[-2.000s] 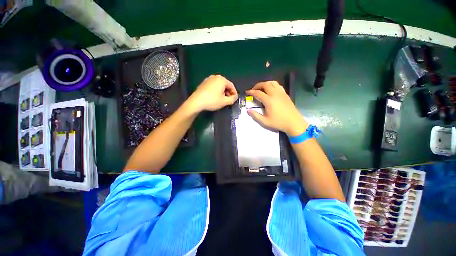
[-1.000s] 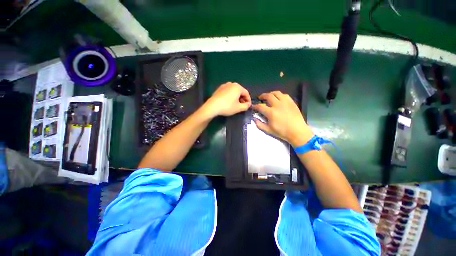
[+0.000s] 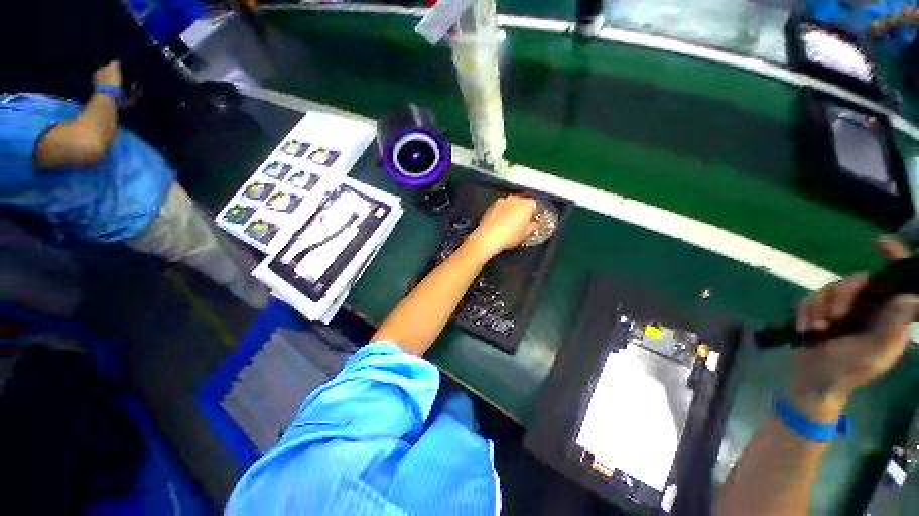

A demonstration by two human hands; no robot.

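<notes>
The open tablet (image 3: 640,413) lies in its black carrying tray (image 3: 561,396), with a silver-white plate and a circuit board at the far end. My left hand (image 3: 511,222) is at the round metallic screw dish (image 3: 545,224) in the far corner of the black parts tray (image 3: 516,274). Its fingertips are bent down to the dish, and whether they hold a screw cannot be seen. My right hand (image 3: 857,328) is at the right edge, closed around the thick black electric screwdriver (image 3: 879,294), which is tilted with its tip end pointing left.
A purple-rimmed round device (image 3: 416,156) stands behind the parts tray. Instruction sheets (image 3: 338,247) lie on the left. A pale post (image 3: 480,96) rises by the conveyor's metal edge. Another person (image 3: 91,161) is at the far left. Another tablet in a tray (image 3: 860,144) is on the conveyor.
The view has swung left. My left hand has gone from the tablet to the screw dish. My right hand has left the tablet and taken hold of the hanging screwdriver.
</notes>
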